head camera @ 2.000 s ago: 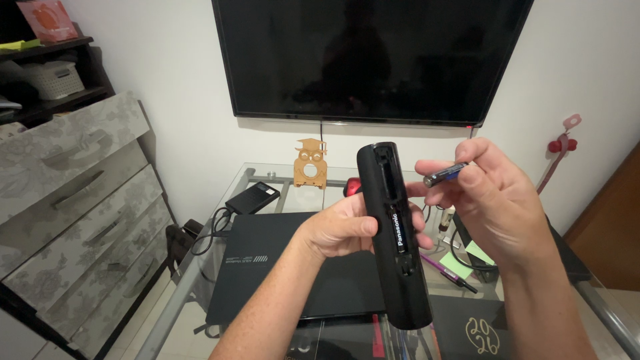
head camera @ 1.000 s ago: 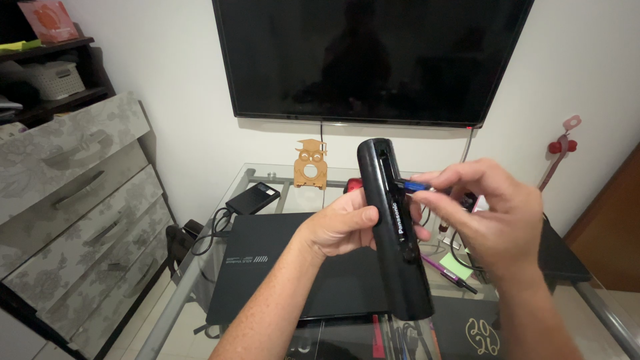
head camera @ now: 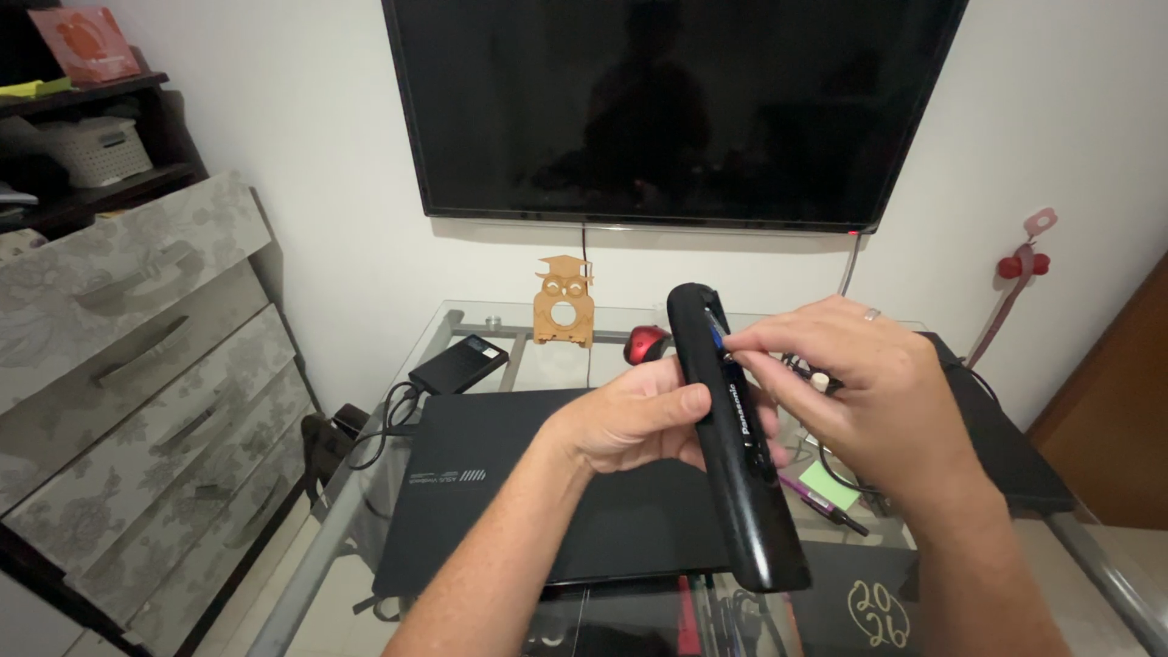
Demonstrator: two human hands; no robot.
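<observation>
My left hand (head camera: 639,415) grips a long black plastic device (head camera: 753,520) around its middle, tilted over a closed ASUS laptop (head camera: 493,511). A long slot in the device faces right, and a black Panasonic battery (head camera: 745,415) lies in its lower part. At the slot's upper part, the thumb and forefinger of my right hand (head camera: 839,383) hold a blue battery (head camera: 716,333), partly inside the slot. My fingertips cover its lower end.
On the glass table (head camera: 438,342) are a black external drive (head camera: 459,363) with a cable, a wooden owl figure (head camera: 563,306), a red mouse (head camera: 646,345), a purple marker (head camera: 821,504), green sticky notes (head camera: 830,484) and a black notebook (head camera: 821,584). A television (head camera: 675,109) hangs behind.
My right hand has brought the blue battery from beside the device to the upper part of its slot, and the battery now lies more in line with it. My left hand keeps its hold.
</observation>
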